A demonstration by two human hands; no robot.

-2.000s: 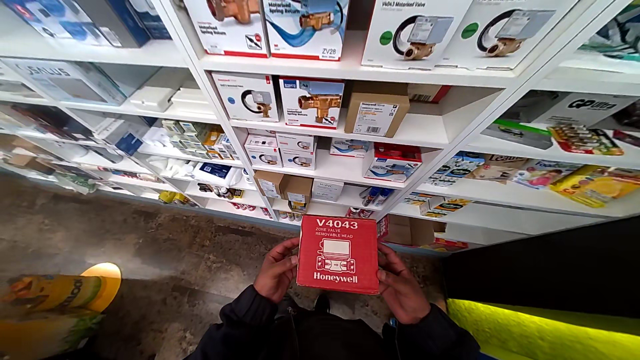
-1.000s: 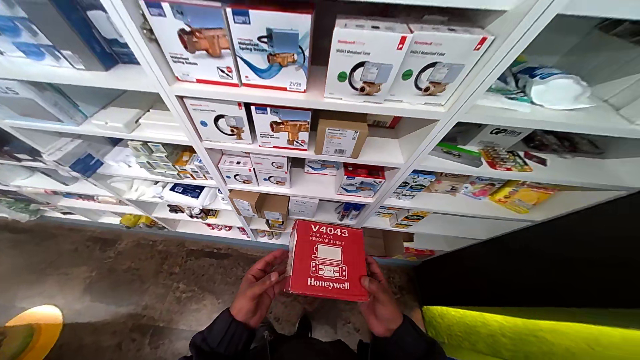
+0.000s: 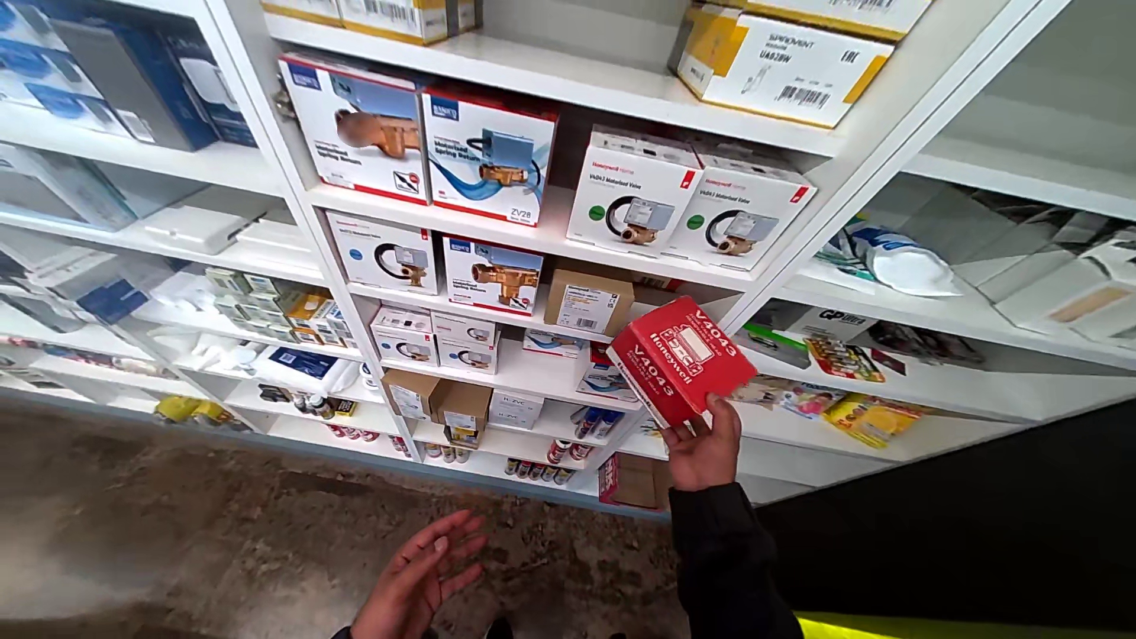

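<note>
My right hand (image 3: 706, 444) grips the lower edge of a red Honeywell zone valve box (image 3: 682, 362), which is tilted and raised in front of the shelves. Two of the box's printed sides show. Low in the view, my left hand (image 3: 429, 572) is empty, its fingers apart, over the floor. Behind the red box, a brown cardboard box (image 3: 587, 302) stands on a middle shelf. One shelf higher are two white Honeywell motorised valve boxes (image 3: 632, 197), and left of them a white and blue spring return valve box (image 3: 486, 160).
White shelving (image 3: 568, 238) spans the view, holding many cartons. A white and yellow Spirovent box (image 3: 785, 67) sits on an upper shelf. Battery packs (image 3: 843, 358) lie on a shelf at the right. Below is a dark stained floor (image 3: 231, 524); a bright yellow-green surface edges the lower right.
The red box was between both hands; my left hand has let go and moved left. My right hand has raised the box toward the shelves and tilted it. The view has shifted.
</note>
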